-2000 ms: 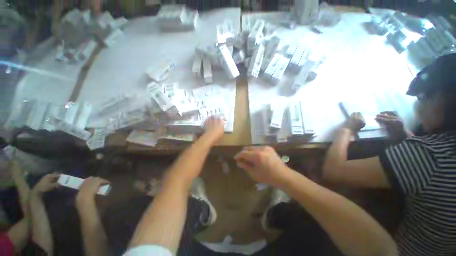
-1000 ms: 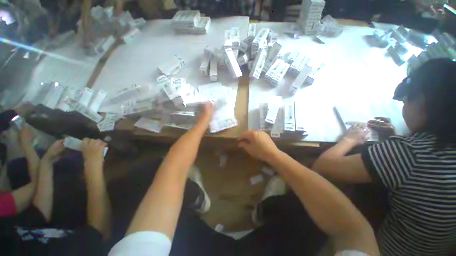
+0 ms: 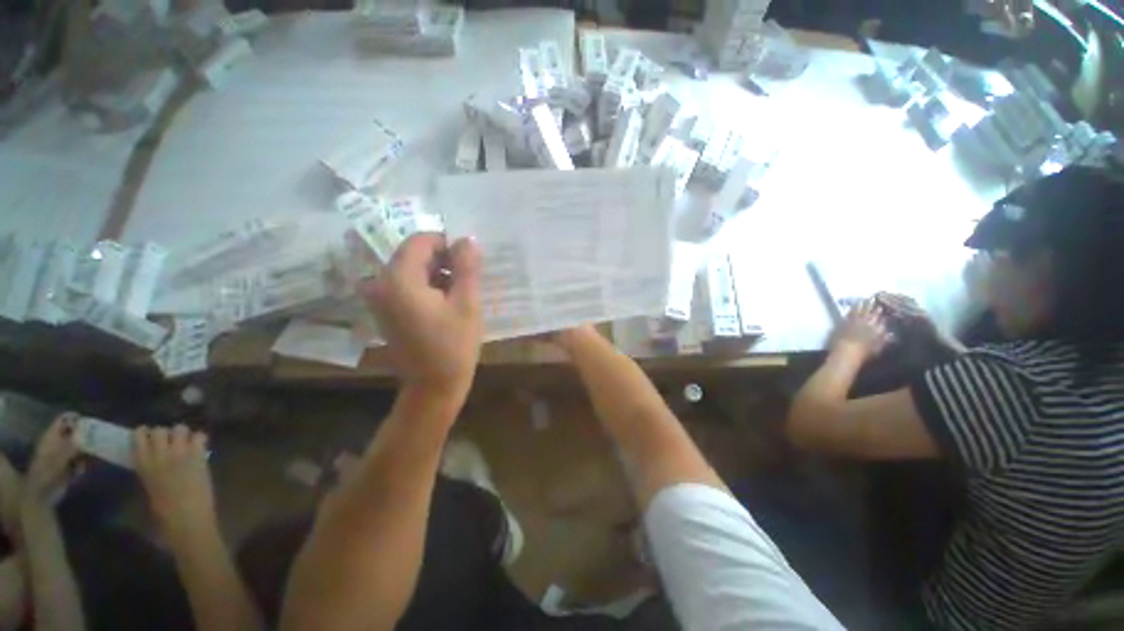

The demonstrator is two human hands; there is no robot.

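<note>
A thin white printed sheet (image 3: 579, 240) is spread open above the front table edge, with faint grey text in columns. My left hand (image 3: 431, 302) is raised at its left edge, fingers curled and thumb over the paper, and appears to pinch it. My right hand (image 3: 577, 338) is at the sheet's lower edge; its fingers are mostly hidden behind the paper, so its grip cannot be told. Small white cartons (image 3: 382, 222) lie loose left of the sheet. The sheet covers part of the table behind it.
More cartons are piled beyond the sheet (image 3: 549, 130) and stand right of it (image 3: 721, 296). A flat white piece (image 3: 323, 344) lies at the table edge. A person in a striped shirt (image 3: 1048, 456) works at right. Another person's hands (image 3: 166, 462) hold a carton at lower left.
The sheet is now lifted and spread open above the table edge. My left hand has drawn back from the table and risen to its left edge; my right hand has moved left, partly behind it.
</note>
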